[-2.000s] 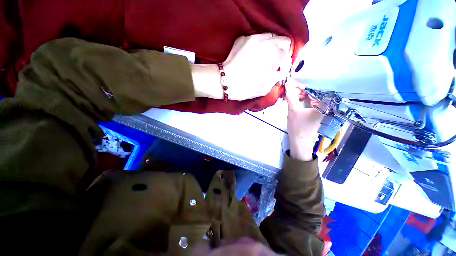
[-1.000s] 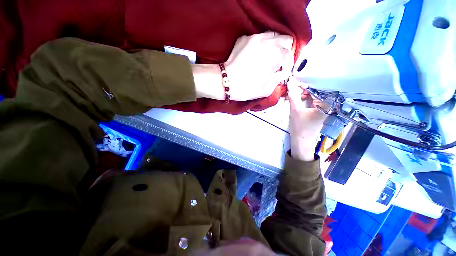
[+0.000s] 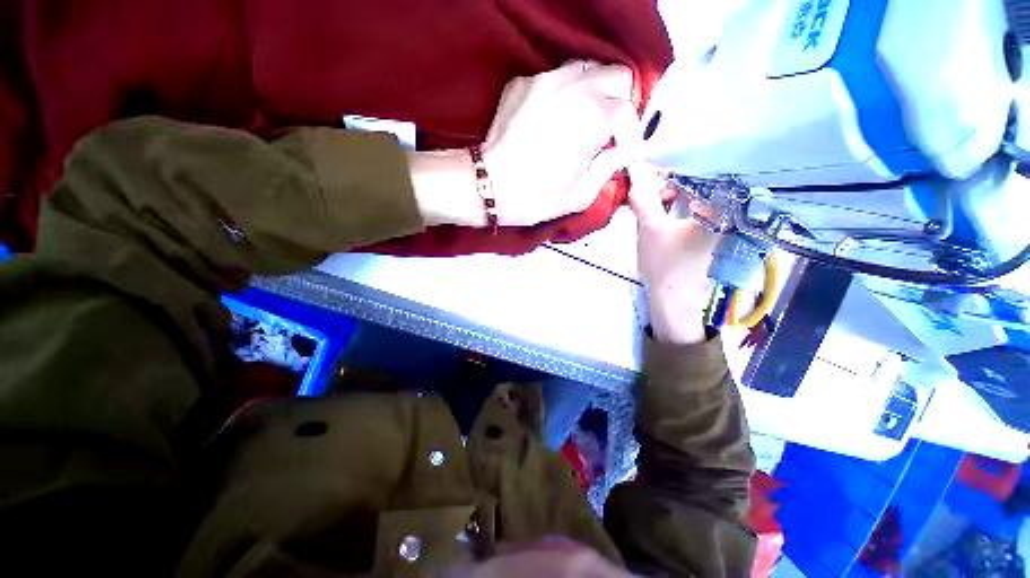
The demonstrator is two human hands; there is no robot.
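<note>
A large dark red garment [image 3: 373, 62] covers the upper left of the table. My left hand [image 3: 559, 141], with a beaded bracelet, lies on it with fingers bent and pinches its edge beside the needle area. My right hand [image 3: 674, 254] reaches up from below, its fingertips at the same edge, close to the left fingertips. The edge between the fingertips is overexposed and mostly hidden. The white and blue sewing machine [image 3: 779, 113] stands right of both hands. The metal parts [image 3: 723, 203] by its needle partly cover my right fingers.
A white label or paper [image 3: 381, 127] lies by my left sleeve. A yellow scissors handle [image 3: 754, 296] and a black flat rectangle [image 3: 800, 327] lie right of my right wrist. The ruler-marked table edge [image 3: 452, 327] runs above a blue bin [image 3: 328, 359].
The view has shifted, so machine, garment and hands appear slightly further left. Both hands stay at the garment edge, with little visible change in their hold.
</note>
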